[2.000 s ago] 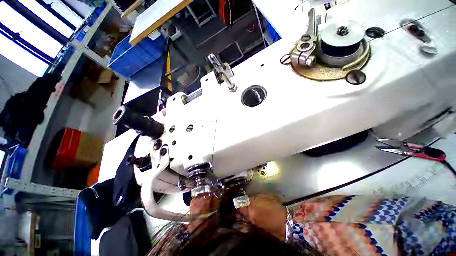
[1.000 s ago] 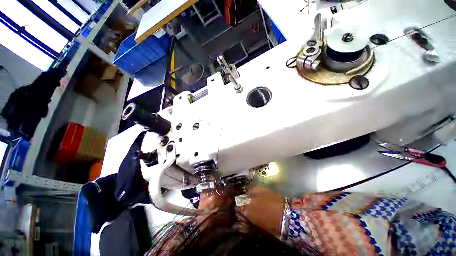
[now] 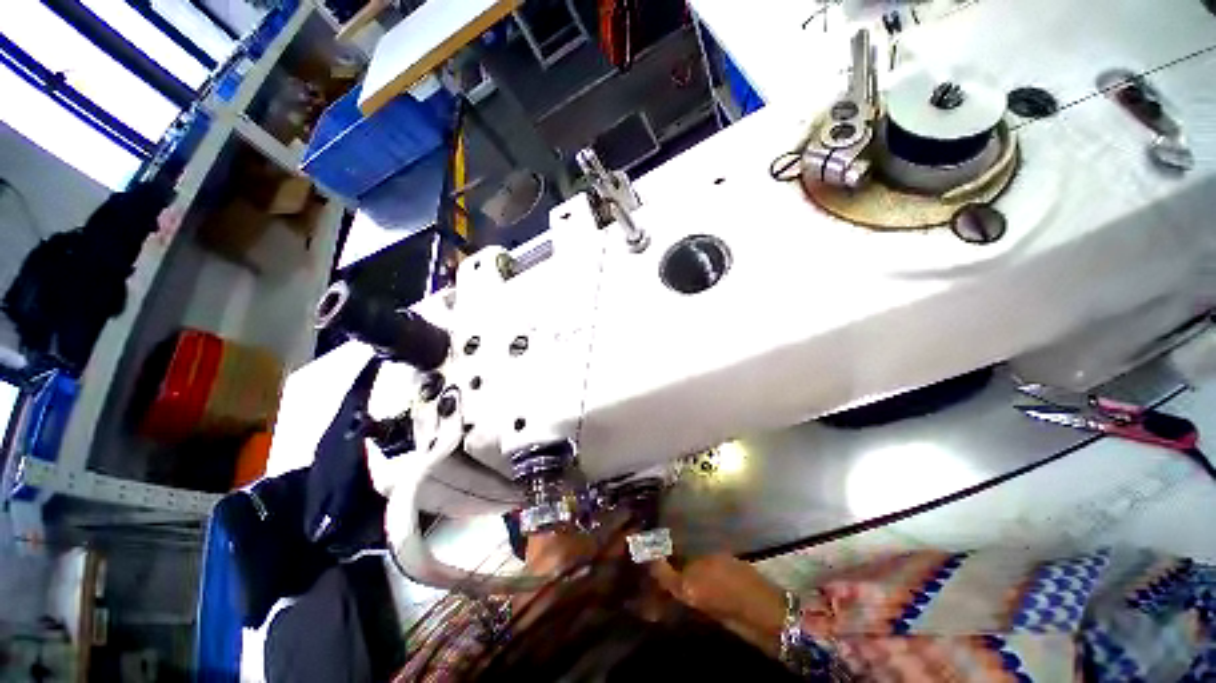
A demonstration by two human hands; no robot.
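Note:
The white arm of the sewing machine crosses the view, with tension discs and a bright lamp spot at its left end. My left hand is just below the discs, mostly covered by the machine head and dark hair. My right hand is to the right of it, low in the picture, blurred, with a bracelet at the wrist and a patterned sleeve. The fingertips of both hands, the needle and any piece under it are hidden by hair and the head. Flat black pieces lie left of the machine.
A black heap lies behind the flat pieces. Red-handled snips lie under the arm at the right. A black cord crosses the bed. A bobbin winder is atop the arm. A blue bin and shelves with boxes stand beyond.
My right hand has moved a little to the right and down from the needle area, and its sleeve sits lower. My left hand stays by the discs. The view has shifted slightly.

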